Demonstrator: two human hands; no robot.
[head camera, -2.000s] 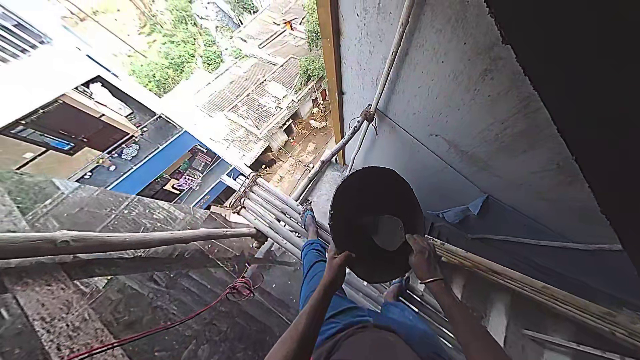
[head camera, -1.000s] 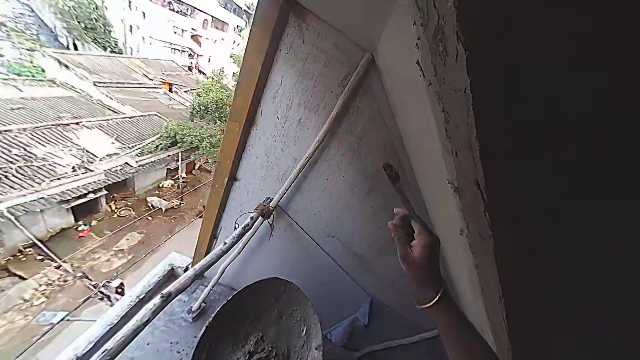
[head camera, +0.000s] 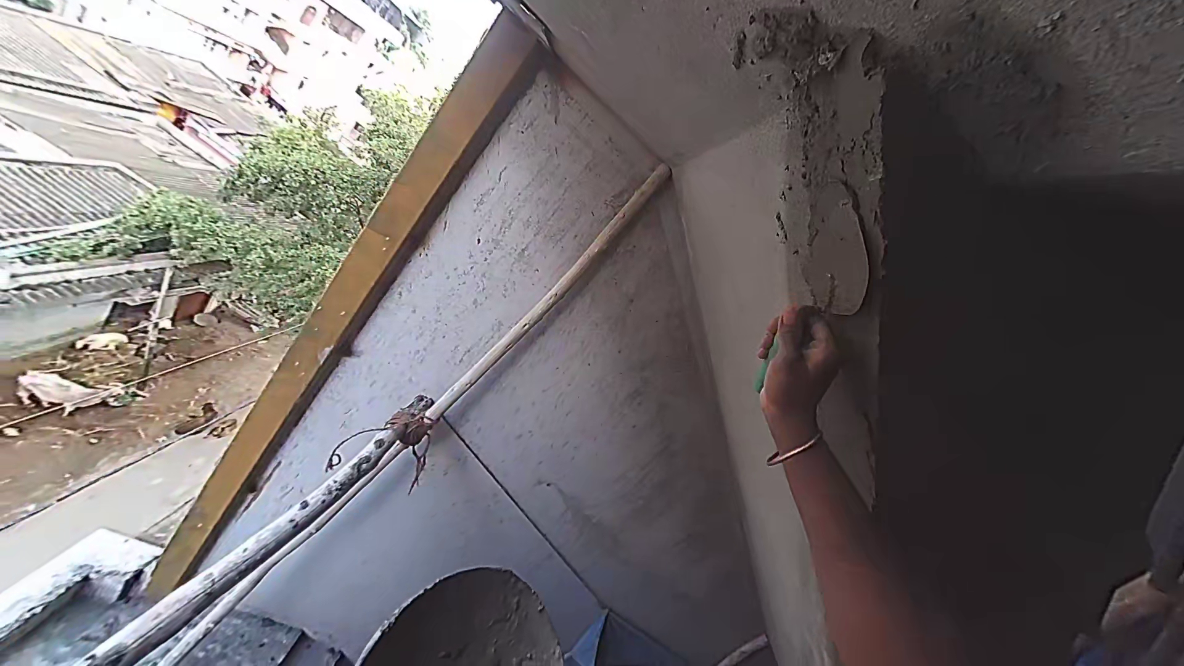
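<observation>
My right hand (head camera: 797, 361) is closed around the green handle of a trowel. The trowel's blade (head camera: 840, 254) lies against the edge of a plastered wall corner, just above my fingers. Rough wet mortar (head camera: 800, 46) clings to the corner above the blade and near the ceiling. A round, dark mortar pan (head camera: 472, 624) shows at the bottom, cut off by the frame edge. My left hand is out of view, so what it holds is hidden.
Wooden poles (head camera: 555, 296) tied with cord (head camera: 412, 425) slant across the grey wall (head camera: 573, 425). A yellow-brown edge strip (head camera: 370, 254) borders a drop to the street and roofs. A dark opening (head camera: 1027, 370) lies right. Part of another person (head camera: 1138, 606) shows at lower right.
Both hands were at the pan two seconds ago. My right hand has since risen with the tool to the wall corner. The view has swung up from the pole platform.
</observation>
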